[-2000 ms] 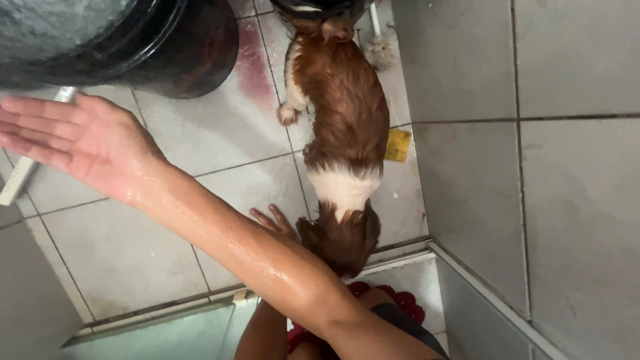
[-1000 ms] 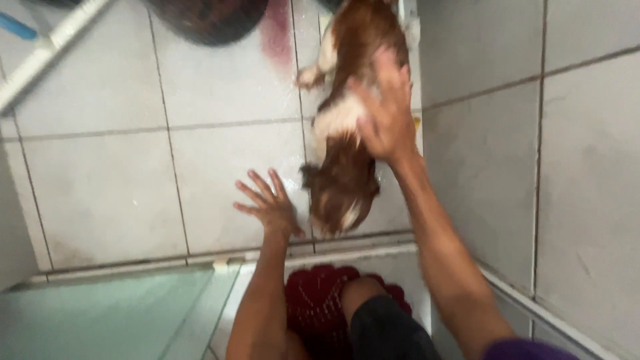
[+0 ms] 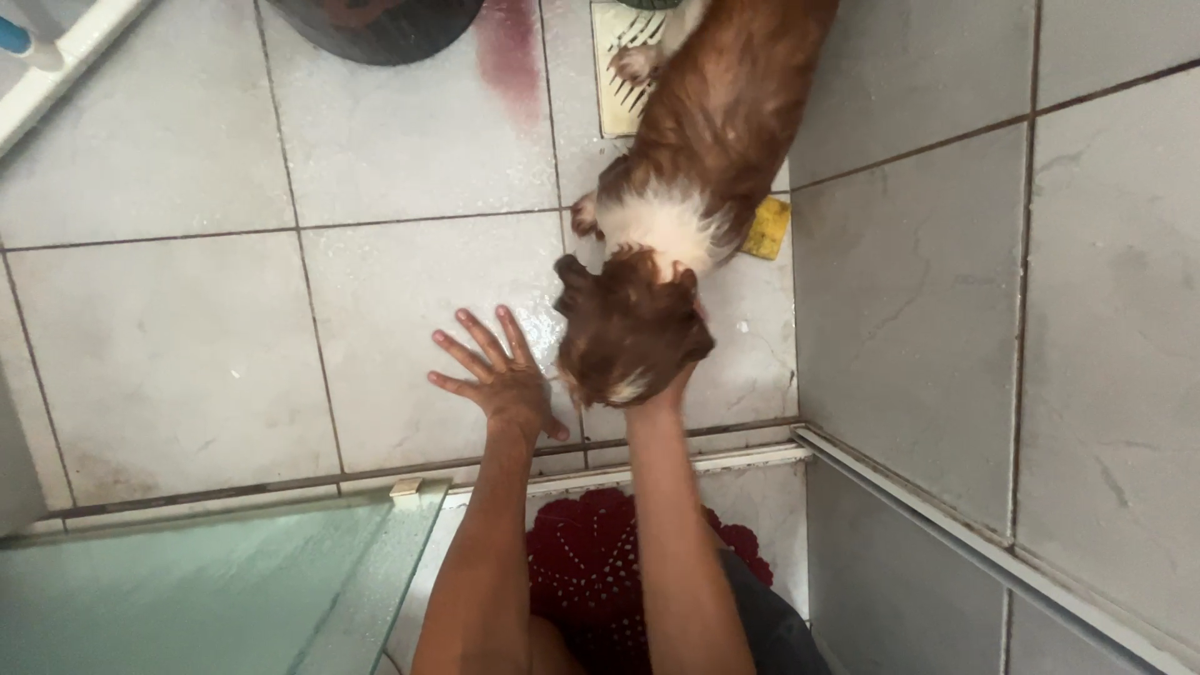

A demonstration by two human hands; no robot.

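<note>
A wet brown and white dog (image 3: 717, 112) stands on the tiled floor, its head low between my arms. Just left of its muzzle is my left hand (image 3: 511, 384), fingers spread above the tiles, holding nothing. My right hand (image 3: 675, 384) reaches under the right side of the dog's head; its fingers and palm are mostly hidden by the head, so its grip does not show. A yellow sponge (image 3: 768, 228) lies beside the dog's shoulder, near the wall.
A floor drain grate (image 3: 621, 103) is partly under the dog's paw. A dark tub (image 3: 384, 33) stands at the top. At lower left is a glass panel (image 3: 206, 581), a crocheted red mat (image 3: 586, 544) lies below, and a white bar (image 3: 70, 70) crosses the upper left corner.
My right hand has moved from the dog's back to beneath its head. My left hand stays spread on the left, as one second ago. The dog's head has come nearer my hands.
</note>
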